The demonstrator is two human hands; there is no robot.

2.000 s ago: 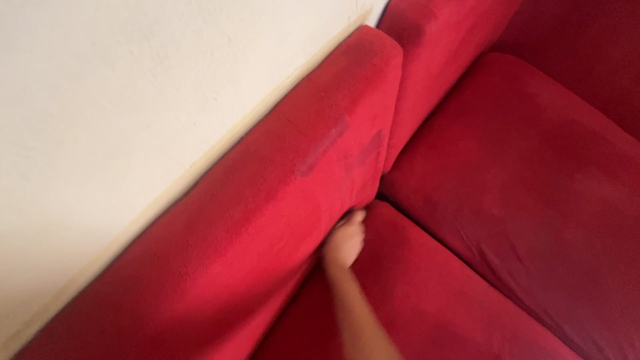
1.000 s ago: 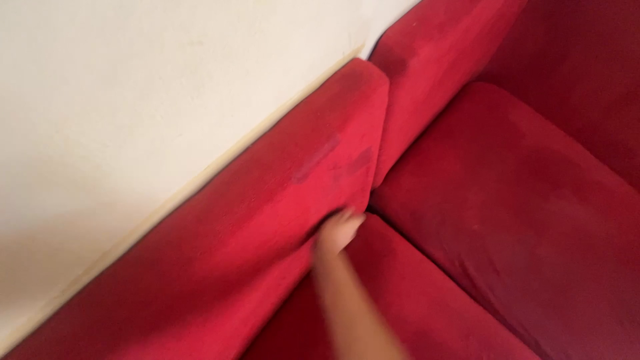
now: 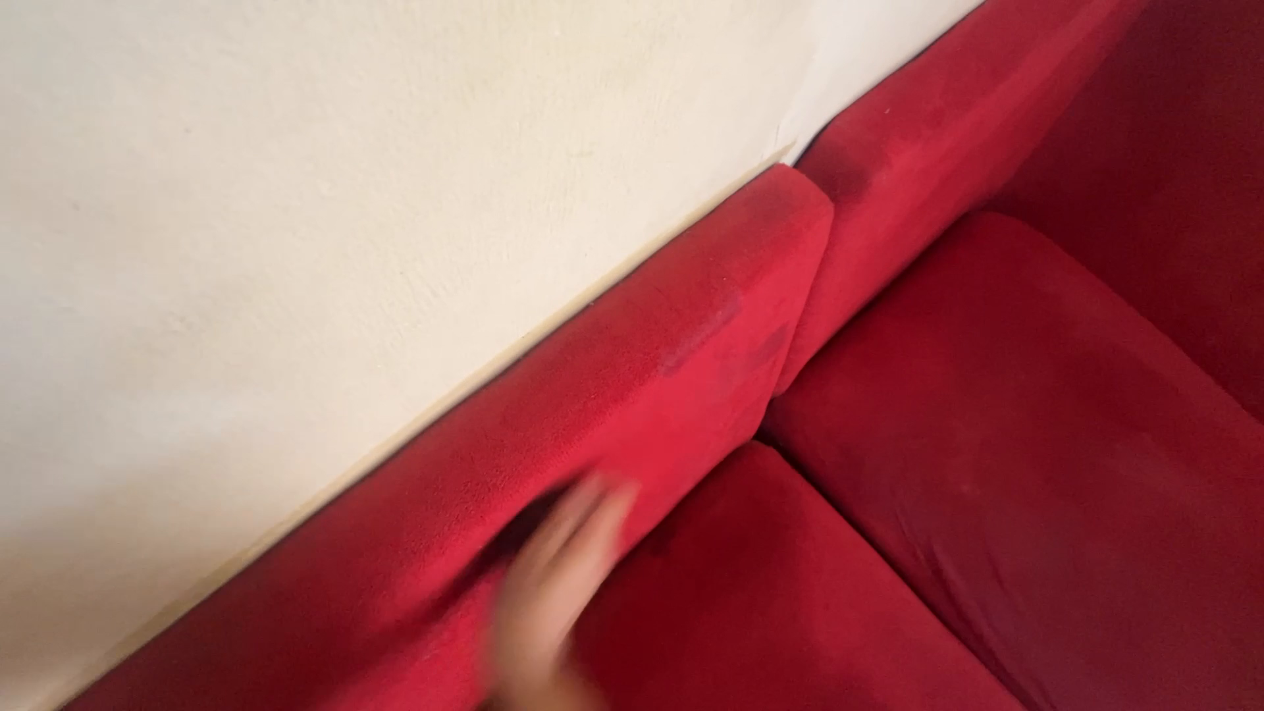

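Note:
My right hand (image 3: 563, 583), blurred by motion, is at the lower middle of the head view. Its fingers are extended toward the upper right, close to the front face of a red fabric sofa backrest cushion (image 3: 592, 395). No object shows in the hand. Two darker smudges mark that cushion near its right end. Just right of the hand lies a red seat cushion (image 3: 770, 592), with a dark gap between it and the neighbouring seat cushion (image 3: 1037, 444). My left hand is out of the frame.
A cream wall (image 3: 346, 217) rises behind the sofa, with a thin strip along the backrest's top edge. A second red backrest cushion (image 3: 918, 148) meets the first near the upper right. More dark red upholstery (image 3: 1165, 178) stands at the far right.
My right hand has moved down and left along the backrest, away from the corner where the cushions meet. Its fingers, bent near the crevice two seconds ago, are now extended.

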